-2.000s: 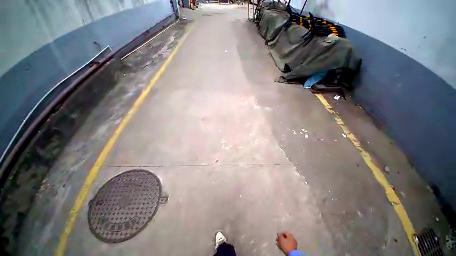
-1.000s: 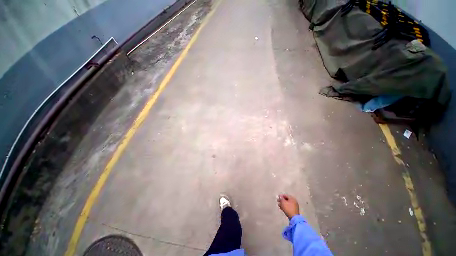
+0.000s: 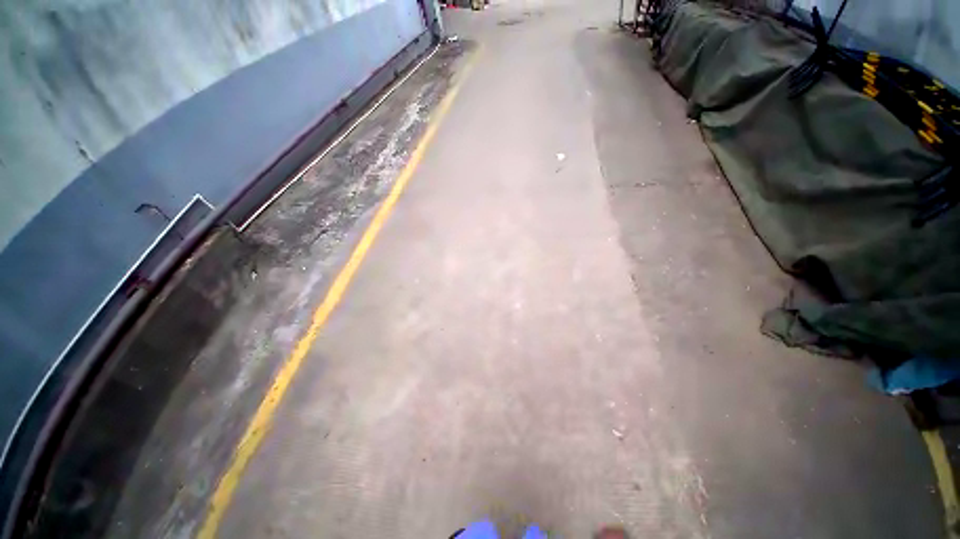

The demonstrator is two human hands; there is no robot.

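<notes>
The concrete lane (image 3: 505, 316) lies nearest in front of me. At the bottom edge, a small blurred skin-toned patch (image 3: 611, 534) shows, which looks like the top of my right hand. It is cut off, so its fingers and anything in them are hidden. Bits of blue shirt (image 3: 479, 530) show beside it at the same edge. My left hand is not in view.
A yellow line (image 3: 335, 286) runs along the left, beside a kerb, pipes and a blue-grey wall (image 3: 211, 137). On the right, a dark green tarp (image 3: 811, 179) covers goods, with black and yellow items on top. Blue material (image 3: 914, 376) shows at its near end.
The tarp-covered goods are nearer and further right. The manhole cover has left the view. My right hand and forearm have dropped almost out of the bottom edge, and my shoe no longer shows.
</notes>
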